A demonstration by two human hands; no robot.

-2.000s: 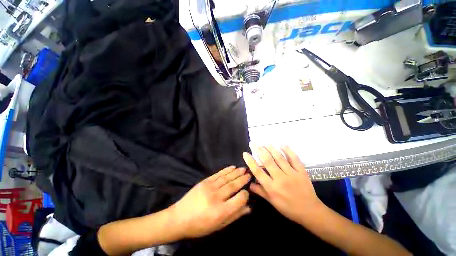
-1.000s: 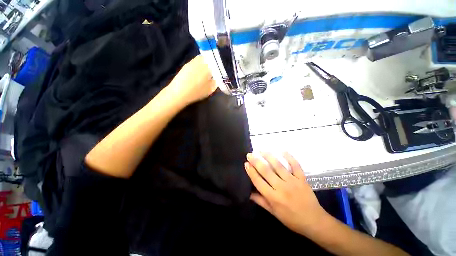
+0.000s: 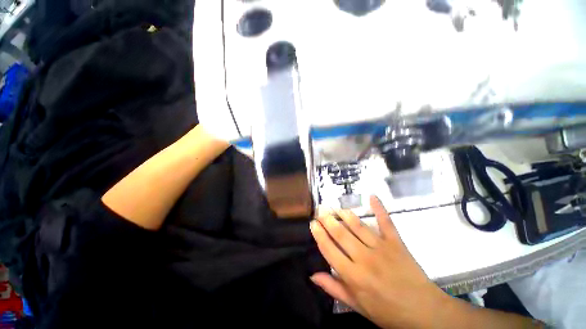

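Observation:
The black garment (image 3: 96, 115) lies in a large dark mass left of and in front of the white sewing machine (image 3: 385, 71). My right hand (image 3: 369, 263) rests flat with its fingers spread, fingertips at the garment's right edge on the white bed just in front of the machine head. My left forearm reaches across the garment, and my left hand is hidden behind the machine head. The needle and presser foot are hidden by the head and its long shiny guard (image 3: 283, 135). A small tan tag (image 3: 151, 28) shows on the cloth.
Black shears (image 3: 479, 193) lie right of the machine head, beside a black tray (image 3: 546, 209) with a silver pointed tool (image 3: 572, 204). A measuring tape (image 3: 507, 273) runs along the table's front edge. A blue container (image 3: 14, 87) shows at the far left.
The view has moved closer over the machine head, which now covers the needle area. My left hand went from the garment's front to behind the head. My right hand stays near the edge.

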